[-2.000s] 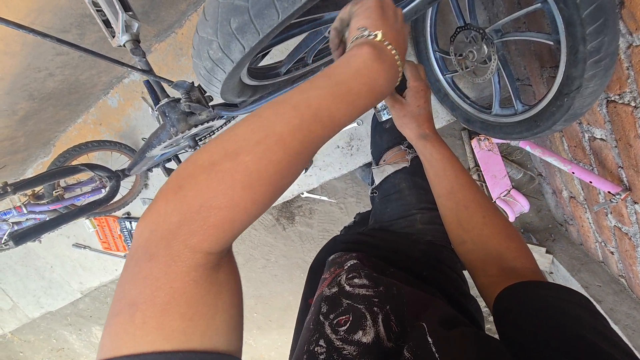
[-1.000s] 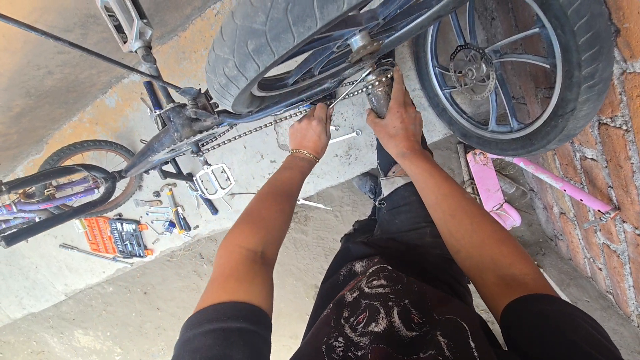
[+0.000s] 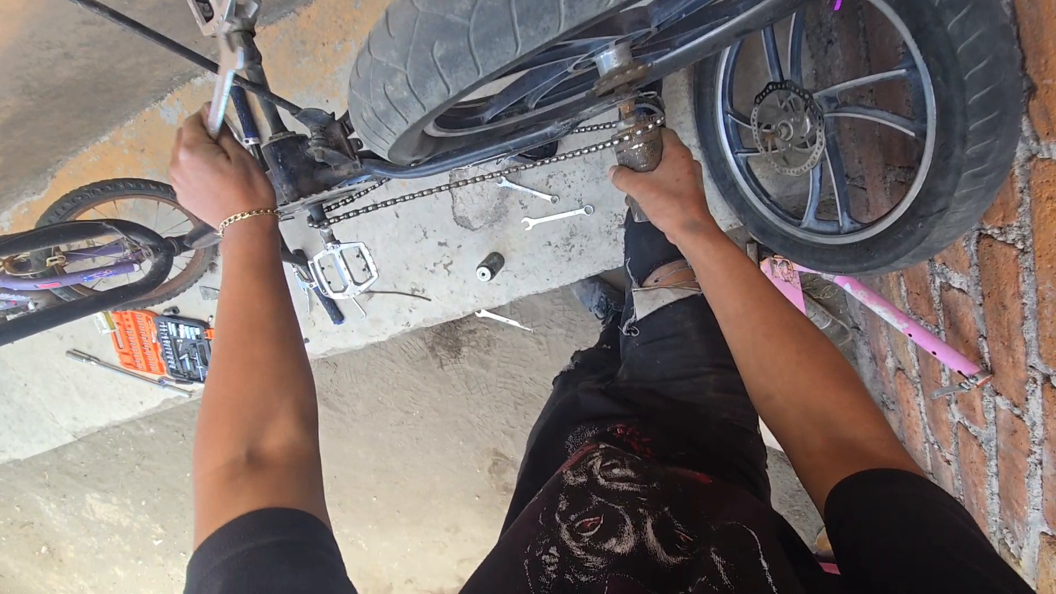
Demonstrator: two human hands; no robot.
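At the upper left, my left hand [image 3: 221, 172] is closed around a metal wrench [image 3: 223, 87] beside the crank area of a dark bicycle frame [image 3: 309, 169]. My right hand [image 3: 667, 183] grips a worn cylindrical metal part [image 3: 638, 148] under the rear hub [image 3: 615, 64]. The bicycle chain [image 3: 487, 175] runs from that part to the chainring, partly hidden near my left wrist. Above the chain is the thick tire of the rear wheel [image 3: 412, 78]. A metal pedal [image 3: 343, 271] hangs below the chainring.
Combination wrenches [image 3: 558, 218] and a small dark cylinder [image 3: 490, 266] lie on the concrete. An orange socket set [image 3: 139, 340] and a long bar [image 3: 124, 369] are at left. A loose mag wheel [image 3: 862, 124] leans at the brick wall [image 3: 957, 313], near a pink scooter [image 3: 907, 326].
My left hand has moved left from the chain near the hub to the crank side, where it now holds a wrench. My right hand stays near the hub.
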